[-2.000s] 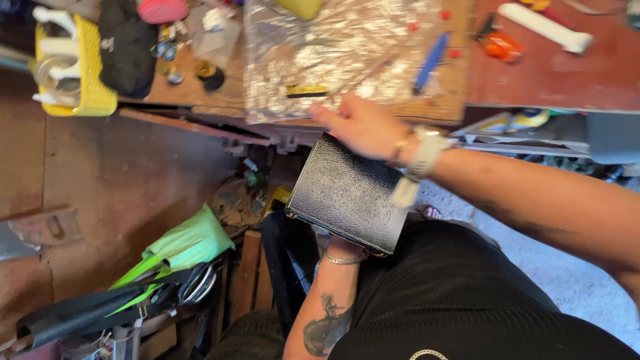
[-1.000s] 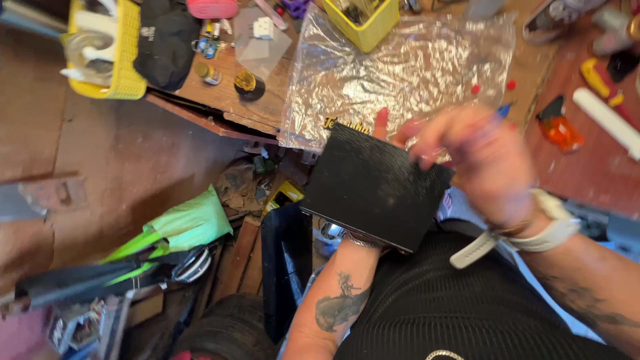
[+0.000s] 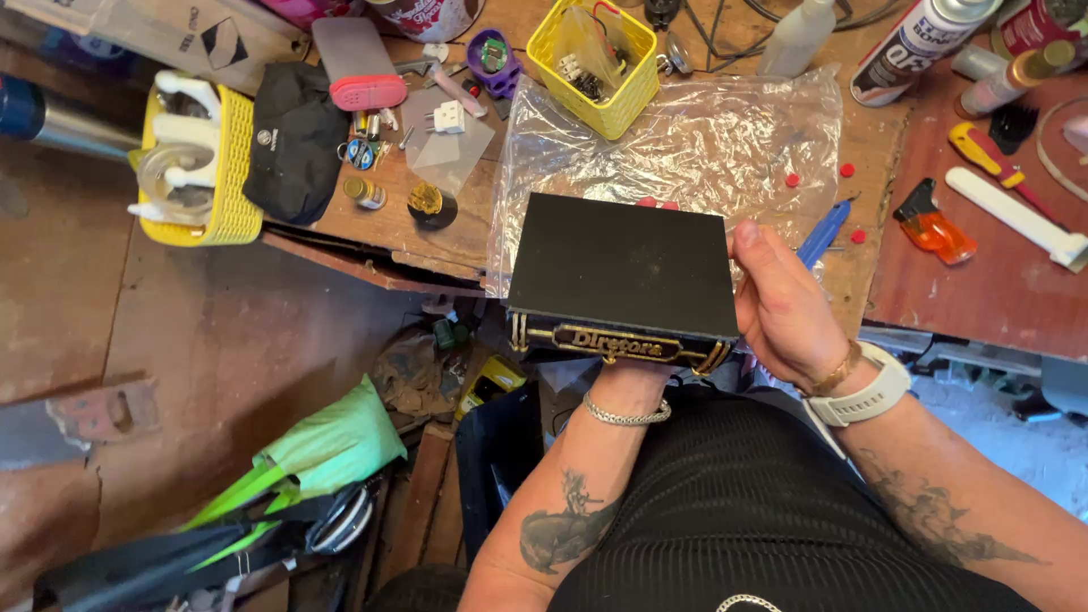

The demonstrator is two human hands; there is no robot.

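A black box-like object (image 3: 625,263), flat on top, with gold raised lettering and trim along its near edge, is held above the bench's front edge. My left hand (image 3: 633,378) supports it from beneath; the palm is hidden, and fingertips show past the far edge. At the box's right edge, my right hand (image 3: 778,302) rests with its thumb up and its fingers against the side. Behind the box lies a clear plastic bag (image 3: 705,136) on the wooden bench, with a blue pen-like tool (image 3: 824,231) by its right corner.
On the bench stand a yellow basket (image 3: 625,110) of small parts, a dark open jar (image 3: 432,206), a small gold-capped bottle (image 3: 364,193) and a spray can (image 3: 914,51). To the right lie an orange lighter-like tool (image 3: 939,229) and a white plastic bar (image 3: 1011,217). Another yellow basket (image 3: 238,170) is at left.
My right hand, over the box's top two seconds ago and blurred above its right part one second ago, is now at its right edge. The gold-lettered side now faces me.
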